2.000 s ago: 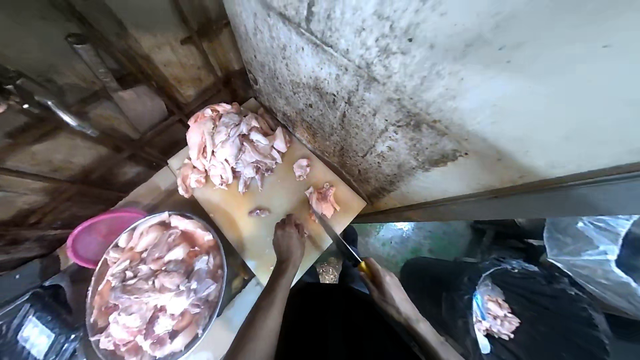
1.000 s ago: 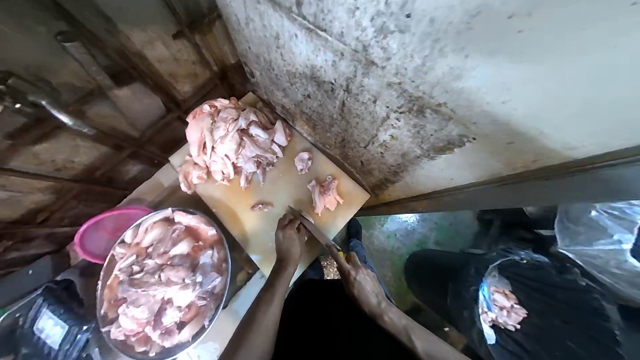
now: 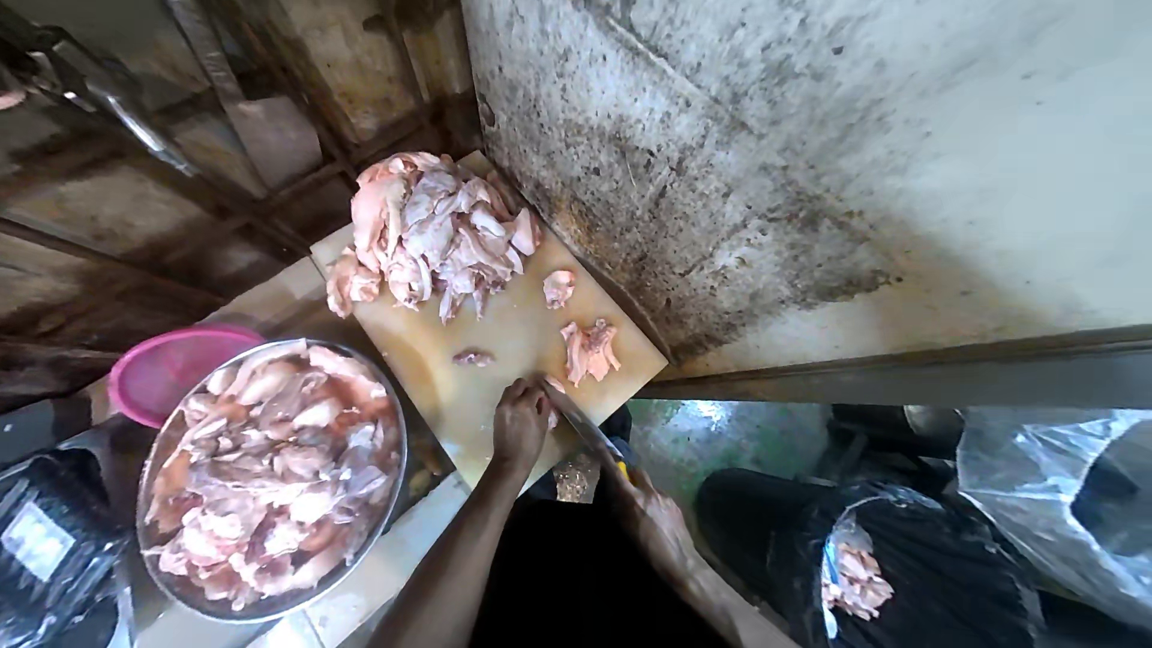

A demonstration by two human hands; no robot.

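My right hand (image 3: 650,515) grips the yellow handle of a knife (image 3: 587,430), its blade slanting up and left across the board's near edge. Close to the blade's tip, my left hand (image 3: 522,421) rests with curled fingers at a small piece of raw meat (image 3: 554,418), partly hidden by hand and blade; whether it is held is unclear. Both are over a pale cutting board (image 3: 432,378). A large heap of raw meat (image 3: 441,229), seemingly poultry, covers its far end. Smaller pieces lie apart: one (image 3: 589,351) right of the blade tip, one (image 3: 559,289) beyond, and a scrap (image 3: 473,357).
A round metal basin (image 3: 401,468) full of raw meat stands at left, beside a pink plastic bowl (image 3: 180,364). A stained wall (image 3: 720,180) borders the board's right side. At lower right, a black bag-lined bin (image 3: 936,558) holds meat scraps. A cleaver (image 3: 274,139) is at upper left.
The knife has moved left from the larger separate piece to my left hand. The small piece between hand and blade now shows.
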